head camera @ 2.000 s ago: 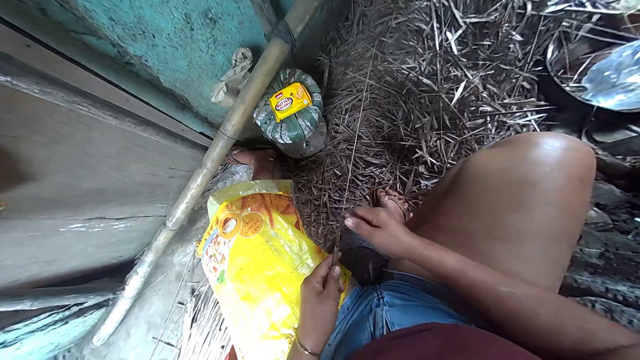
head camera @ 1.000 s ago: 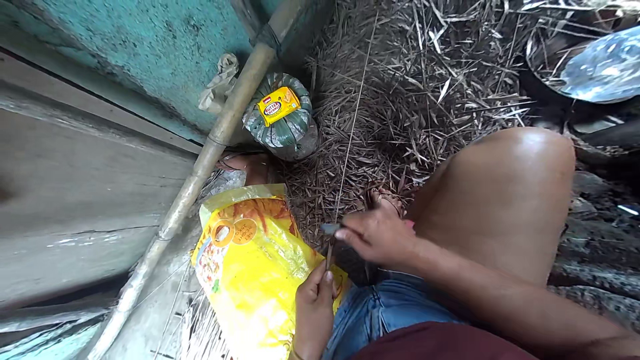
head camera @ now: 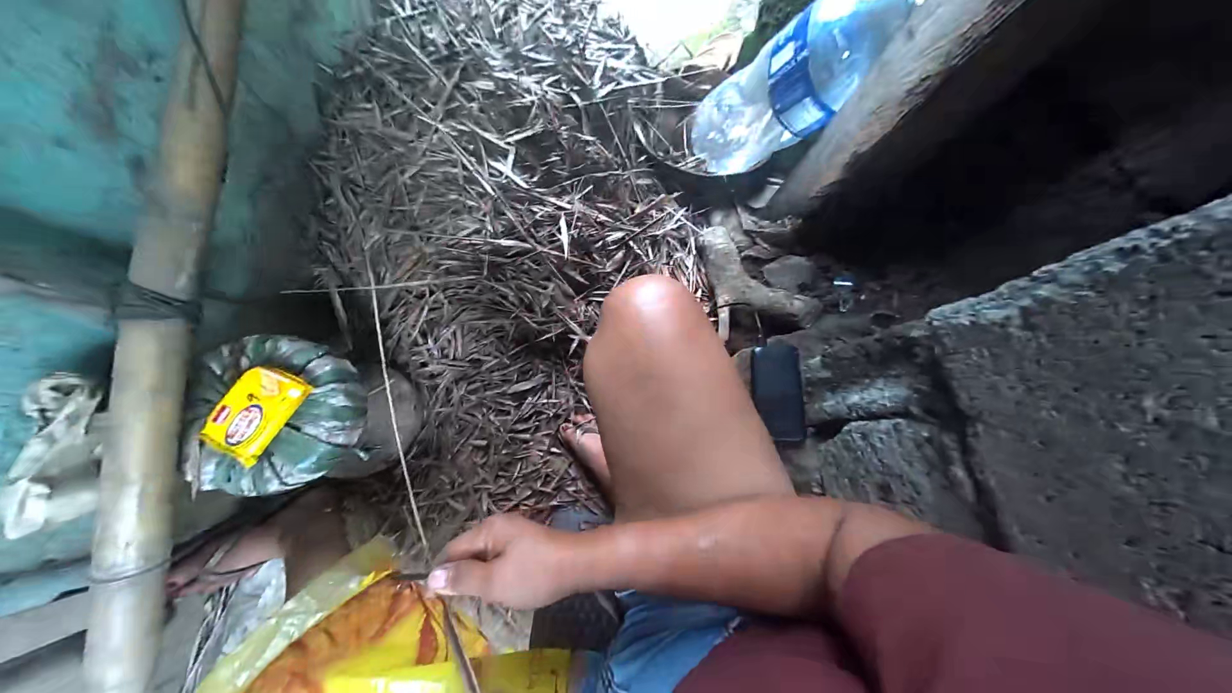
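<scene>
My right hand (head camera: 510,563) is at the lower middle, thumb and fingers pinched on a long thin plant strip (head camera: 390,385). The strip runs from the litter on the ground down past the fingers to the bottom edge. A short dark, narrow piece (head camera: 412,577), perhaps a blade, sticks out to the left at the fingertips; what it is cannot be told. Below the hand, a yellow and orange printed plastic sack (head camera: 356,640) lies by my lap. My left hand is out of view.
A yellow snack packet (head camera: 255,416) lies on a plastic-wrapped bundle (head camera: 327,409) beside a bamboo pole (head camera: 144,423). Dry leaf litter (head camera: 491,337) covers the ground. A dark phone (head camera: 778,393) is right of my knee, near stone blocks (head camera: 1088,414). A plastic bottle (head camera: 799,82) lies at the top.
The view has swung to the right, bringing in the bottle, phone and stone blocks. My left hand, earlier holding the strip near the sack, is out of view. My right hand remains near the strip.
</scene>
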